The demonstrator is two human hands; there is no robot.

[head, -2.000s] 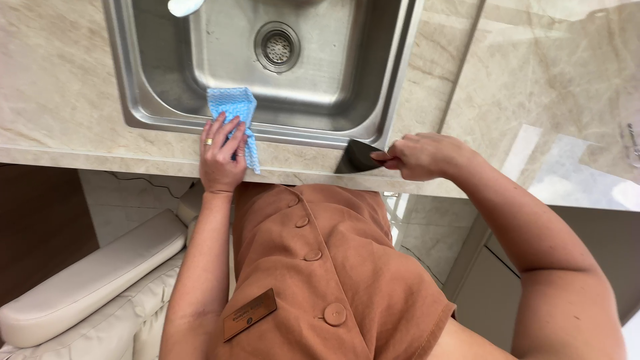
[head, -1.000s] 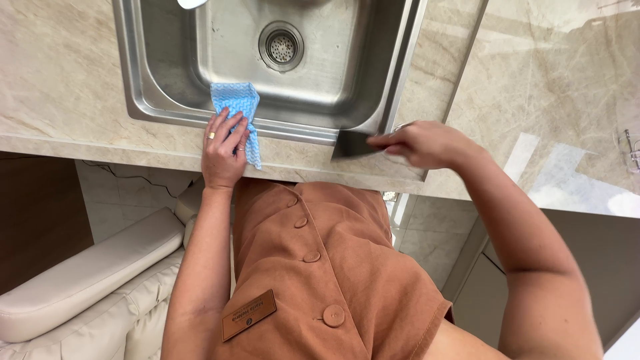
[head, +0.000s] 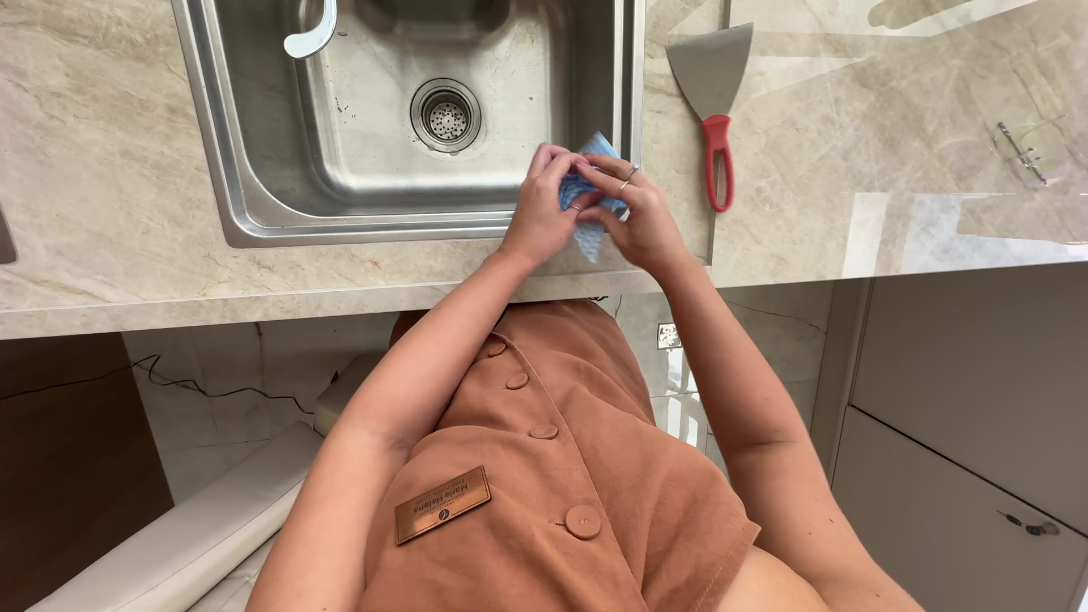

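A blue-and-white patterned cleaning cloth (head: pixel 588 240) is bunched between my two hands, over the front right corner of the stainless steel sink (head: pixel 357 231). My left hand (head: pixel 544 200) grips it from the left, and my right hand (head: pixel 639 204) pinches it from the right with curled fingers. Part of the cloth hangs below the hands, above the counter edge. Right of the sink, a wide-bladed scraper (head: pixel 718 119) with a red handle lies on the stone counter, its blade pointing away from me.
A chrome faucet spout (head: pixel 313 34) reaches over the sink, whose drain strainer (head: pixel 446 121) is near the middle. The stone countertop (head: pixel 102 212) extends on both sides. A pale upholstered chair (head: pixel 229 501) stands below at left, and cabinet doors (head: pixel 977 382) are below at right.
My right hand has let go of the scraper, which now lies right of the sink, and has taken hold of the cloth. My left hand and the cloth have moved right. The view has shifted.
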